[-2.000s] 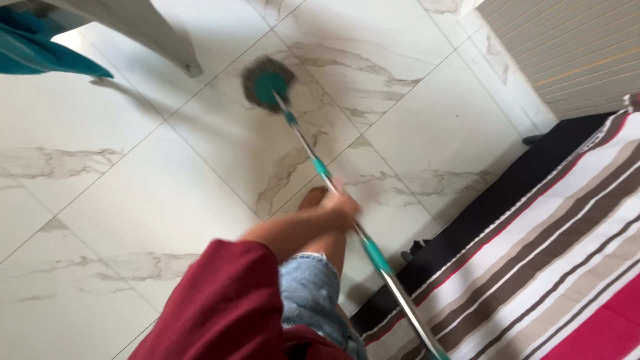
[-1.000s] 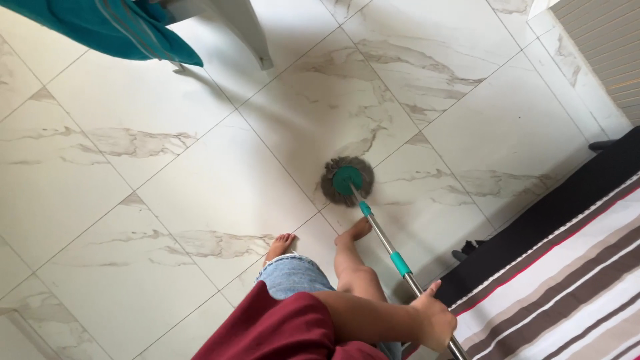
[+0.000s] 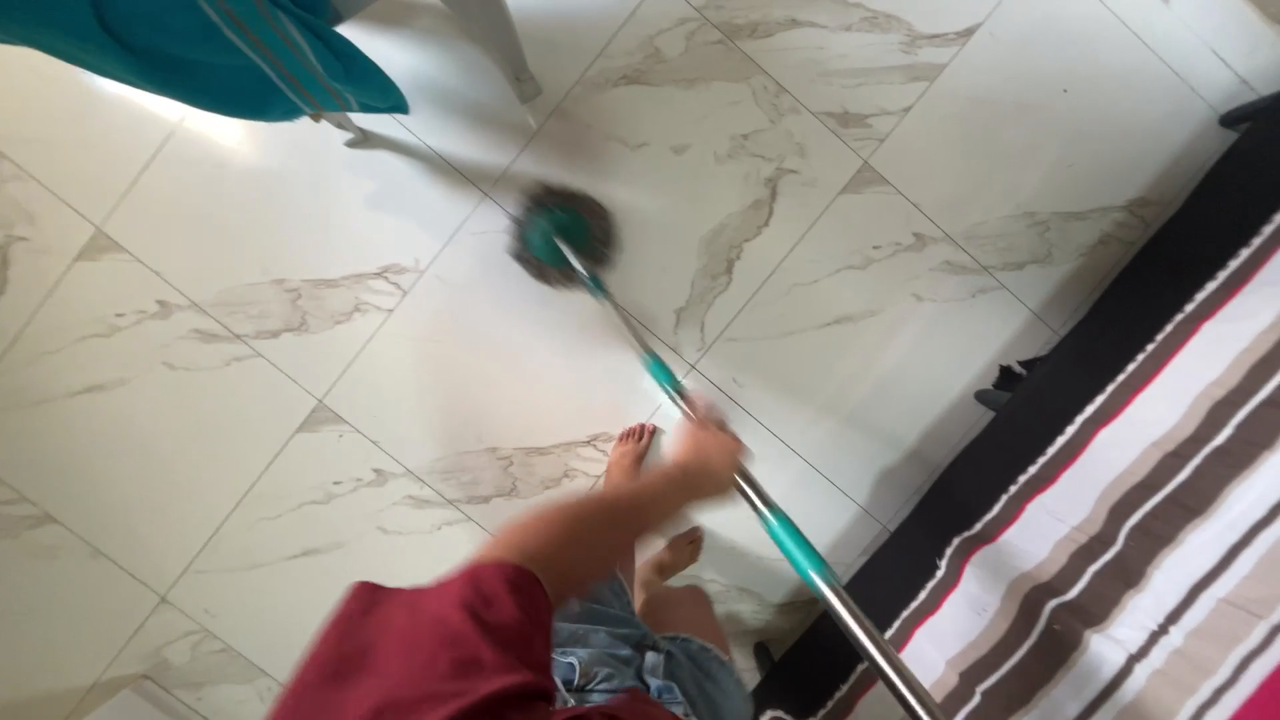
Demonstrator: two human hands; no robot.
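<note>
My left hand (image 3: pixel 708 455), blurred, is closed around the metal handle (image 3: pixel 850 620) of a mop, just beyond a teal joint collar. From the lower right edge the handle slants up to the left. At its far end, the round mop head (image 3: pixel 565 235), with a teal disc and dark grey-brown fibres, lies on the marble-patterned tile floor (image 3: pixel 400 370). It is also blurred. My right hand is out of view, as is the near end of the handle.
A teal cloth (image 3: pixel 250 60) hangs at upper left beside a pale furniture leg (image 3: pixel 495 50). A bed with a striped cover (image 3: pixel 1120 500) and black base (image 3: pixel 1000 470) stands at right, with a dark object (image 3: pixel 1005 385) by its edge. My bare feet (image 3: pixel 630 450) are on the tiles.
The mop head was beside my foot one second ago and is now farther out, near the furniture leg. My left arm is stretched farther forward, still holding the handle.
</note>
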